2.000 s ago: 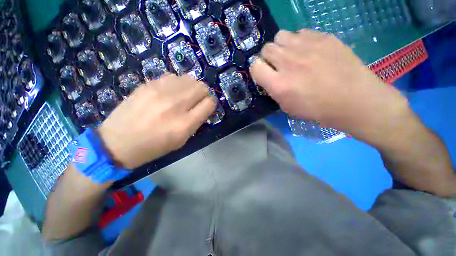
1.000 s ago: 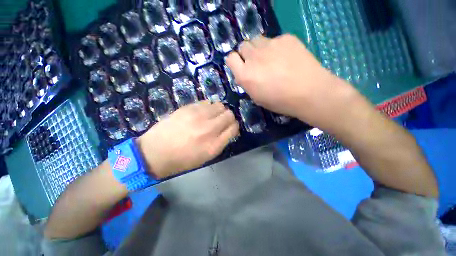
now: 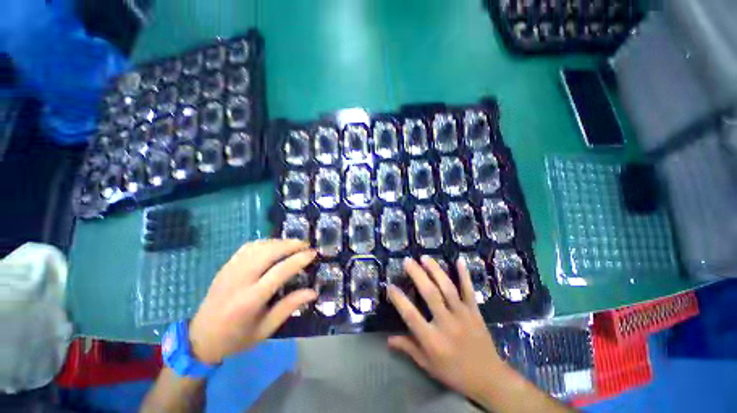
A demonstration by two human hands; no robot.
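A large black blister tray (image 3: 420,202) lies in front of me, with rows of electronic units (image 3: 393,229), one per pocket. My left hand (image 3: 250,294) is over the tray's front left corner, thumb and fingers apart, fingertips at the left units. I see nothing held in it. My right hand (image 3: 444,331) lies flat with fingers spread over the front row, right of the middle, and holds nothing visible. The units beneath my fingers are partly hidden.
Another filled black tray (image 3: 186,121) stands at the left. Clear trays with dark blocks lie left (image 3: 202,274) and right (image 3: 598,234). A phone-like slab (image 3: 592,107) and black tray (image 3: 566,24) are behind right. Grey covers (image 3: 687,121) stand right; red baskets (image 3: 622,355) are below the edge.
The view has pulled back and shows more of the bench. Both hands have moved to the tray's front edge. My right hand has left the right-hand units and spread its fingers.
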